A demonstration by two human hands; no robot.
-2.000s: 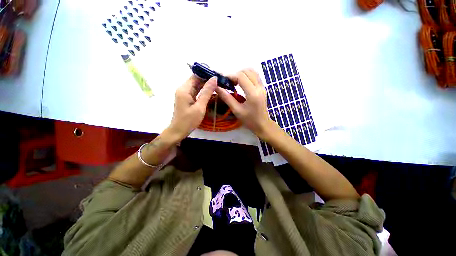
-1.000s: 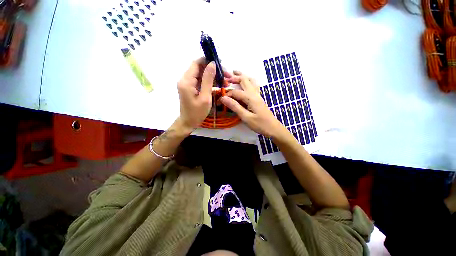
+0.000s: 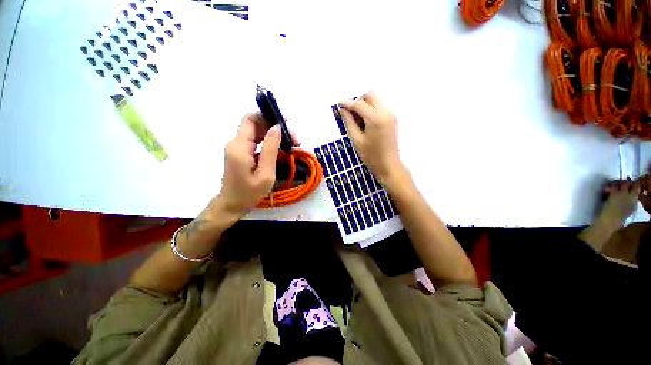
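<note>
My left hand (image 3: 251, 162) holds the black car lighter plug (image 3: 273, 114) upright, metal tip pointing up and away. The orange coiled cable (image 3: 305, 180) lies on the white table beside and under that hand, near the front edge. My right hand (image 3: 371, 132) is at the upper part of the label sheet (image 3: 353, 182), its thumb and fingertips at a black strip in the top row. Whether the strip is lifted from the sheet cannot be told. The hand covers part of the top rows.
A sheet of small dark marks (image 3: 132, 44) and a yellow-green stick (image 3: 140, 128) lie at left. Banded orange coils (image 3: 598, 71) are stacked at far right, with another coil (image 3: 481, 8) at the back. Another person's hand (image 3: 619, 202) is at the right edge. A red-orange bin (image 3: 93, 232) stands below the table.
My right hand has left the cable beneath the plug and moved right to the label sheet's top. My left hand still holds the plug. The view has shifted to the right.
</note>
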